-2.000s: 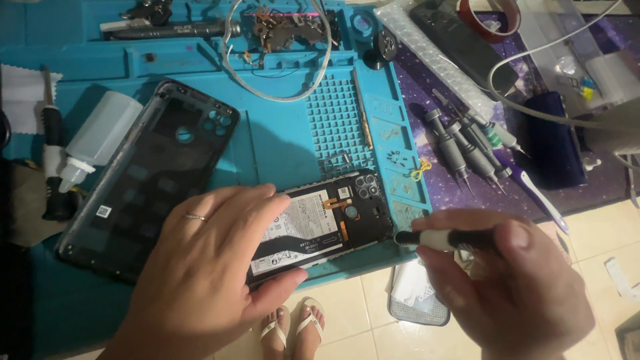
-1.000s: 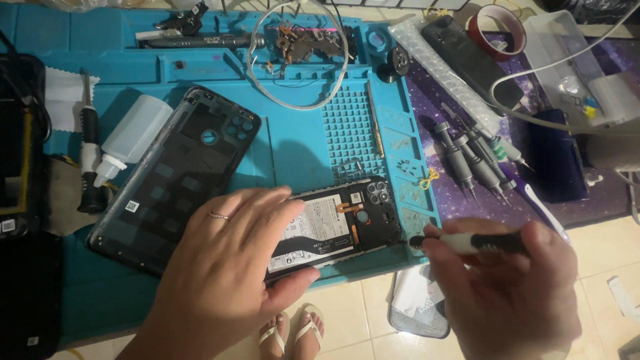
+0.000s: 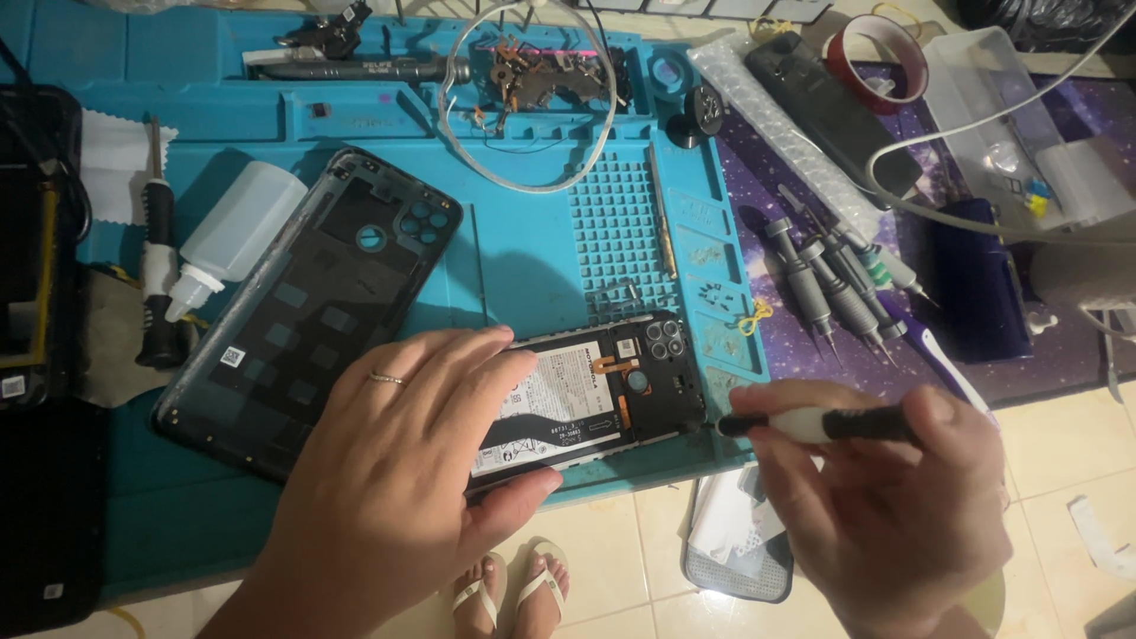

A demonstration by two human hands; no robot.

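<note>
An opened smartphone (image 3: 568, 382), its battery and camera cluster showing, lies near the front edge of a teal silicone repair mat (image 3: 524, 266). My left hand (image 3: 390, 444), with a ring on one finger, rests over the phone's left end and holds it against the mat. In my right hand (image 3: 879, 488) is a black-and-white screwdriver (image 3: 803, 424), held roughly level, its end just right of the phone's camera end; the bit cannot be made out. The detached back cover (image 3: 311, 311) lies left of the phone, partly behind my left hand. Small screws (image 3: 714, 295) sit in the mat's compartments.
A plastic bottle (image 3: 240, 222) and another screwdriver (image 3: 158, 266) lie left of the cover. Several grey precision screwdrivers (image 3: 830, 284) and a red tape roll (image 3: 877, 62) are at the right. A looped white cable (image 3: 448, 133) crosses the mat's top. A phone-like device (image 3: 741, 541) shows below the mat's edge.
</note>
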